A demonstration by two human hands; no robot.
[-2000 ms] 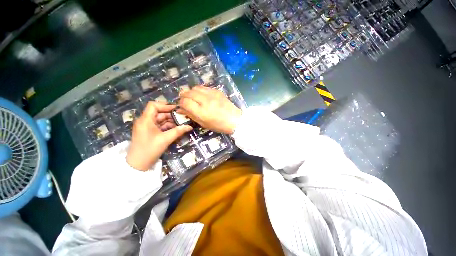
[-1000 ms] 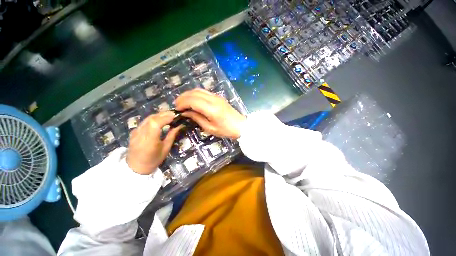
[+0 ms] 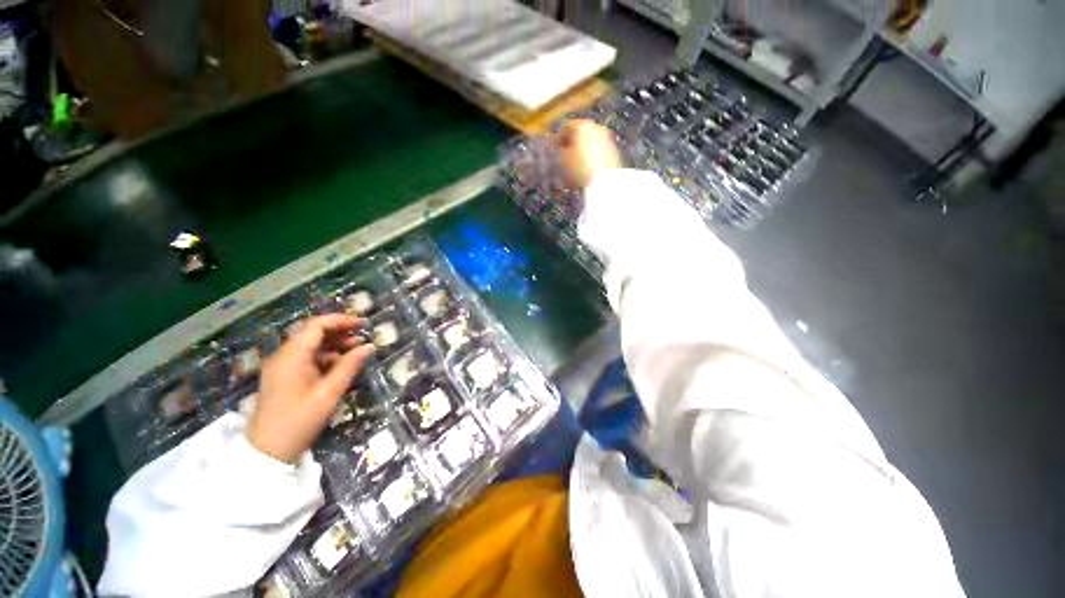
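Note:
The clear blister tray [image 3: 531, 403] lies in front of my body, with electronic modules [image 3: 434, 405] in its square pockets. My left hand [image 3: 306, 380] is over the left part of this tray, fingers curled with thumb and fingertips near each other; whether a small piece is between them cannot be made out. My right hand [image 3: 587, 150] is stretched far forward over the side trays of modules [image 3: 742, 152]. It is small and blurred, and its fingertips and anything in them cannot be made out.
Blue film scraps [image 3: 485, 259] lie right of the working tray. A loose module [image 3: 190, 255] is on the green conveyor belt [image 3: 292, 175] beyond the pale rail. A white tray stack [image 3: 514, 58] stands at the far side. A light blue fan [image 3: 53, 502] is at left. Shelving is at top right.
My hands have parted. My right hand has moved from the working tray forward and right to the side trays. The module between my hands is no longer seen there. The view has shifted.

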